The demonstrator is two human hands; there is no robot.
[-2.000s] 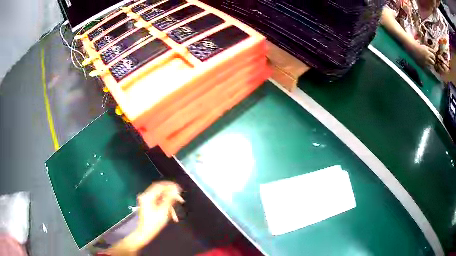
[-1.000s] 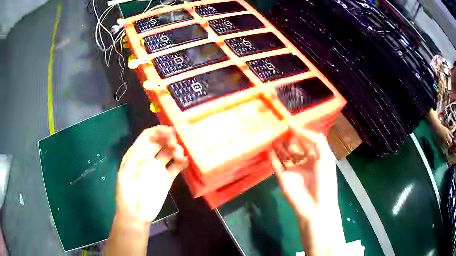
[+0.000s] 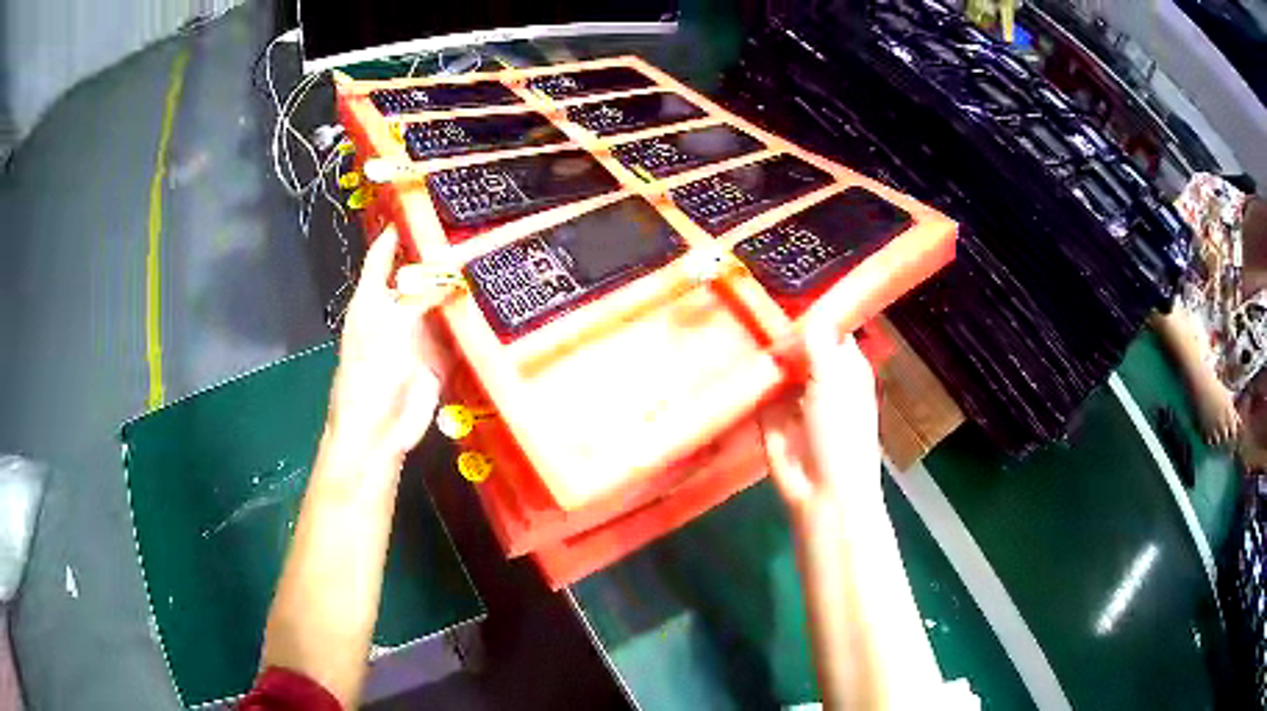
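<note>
The orange-red phone tray [image 3: 625,403] lies on top of a stack of like trays. Black keypad phones [image 3: 577,261] lie face up in two rows of pockets; the near left pocket is empty. Yellow round tabs [image 3: 474,464] hang at the stack's left side. My left hand [image 3: 389,347] grips the top tray's left edge. My right hand [image 3: 820,417] grips its near right edge, fingers partly hidden. The top tray sits slightly tilted and shifted over the trays below.
Stacked black trays [image 3: 973,236] stand right of the phones, with a brown carton [image 3: 913,403] beside them. White sleeves [image 3: 959,697] show at the bottom edge. A green panel [image 3: 278,514] is at lower left. White cables [image 3: 285,125] hang at the far left. A person's arm [image 3: 1198,375] is at right.
Both hands have come up to the tray stack and now hold the top tray, the left further along its side. The top tray has lifted and shifted slightly. The view has moved too.
</note>
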